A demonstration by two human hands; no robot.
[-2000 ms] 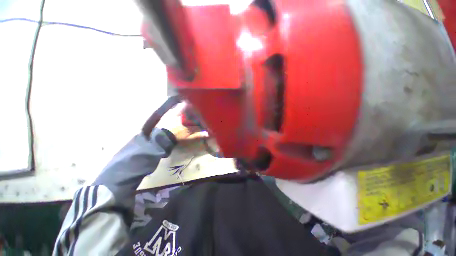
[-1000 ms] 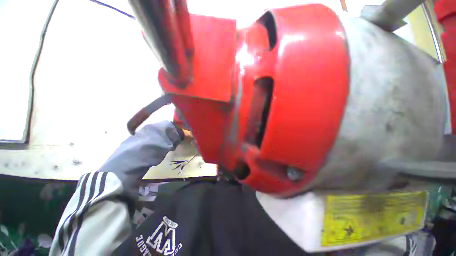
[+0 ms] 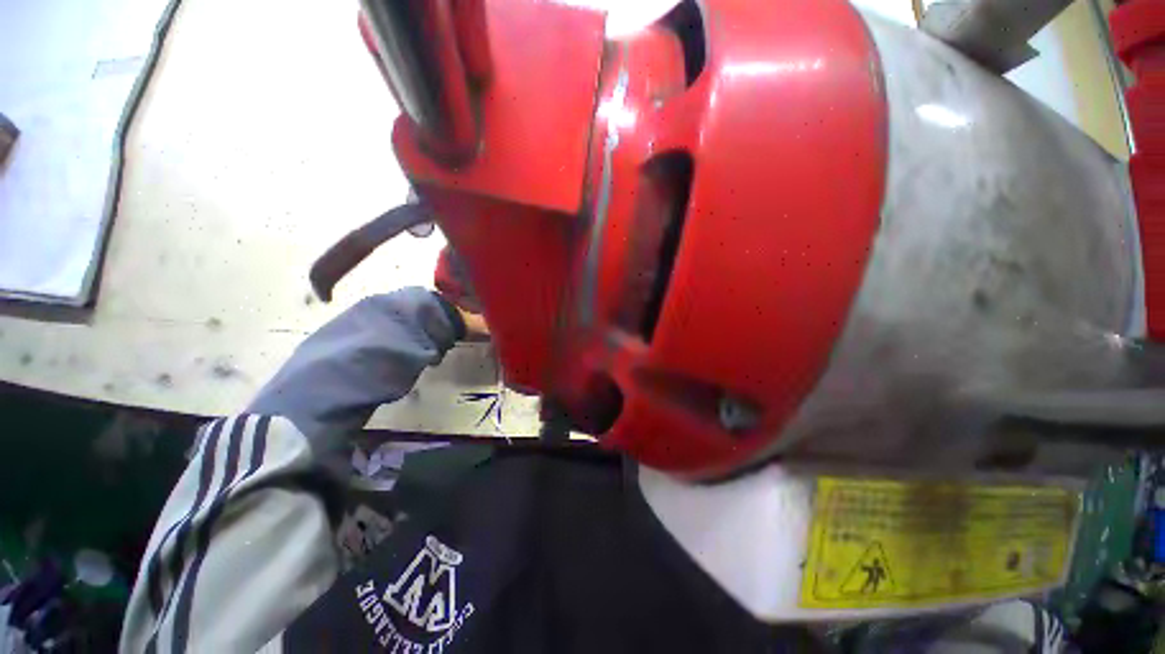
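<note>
The cloth cutting machine [image 3: 767, 243] fills the middle and right, with a red and grey motor body and a yellow warning label. A shiny metal rod rises from its front at the upper left. A dark curved lever [image 3: 364, 245] sticks out to the left. My left sleeve reaches in from the lower left; only a sliver of my left hand [image 3: 474, 325] shows at the cuff, and the machine hides its fingers. My right hand is not in view; only part of the right sleeve shows below the machine.
A pale wooden table [image 3: 166, 345] runs behind the machine. A paper-covered fabric lay [image 3: 64, 166] with a dark edge lies at the far left. Dark offcuts [image 3: 486, 406] lie near the table edge. Scraps lie on the green floor [image 3: 115, 486]. A red object [image 3: 1141, 166] stands at the right rim.
The machine's motor body now sits further left in view than two seconds ago. More of the lay at the left and of the table's front edge shows. My left hand stays behind the machine.
</note>
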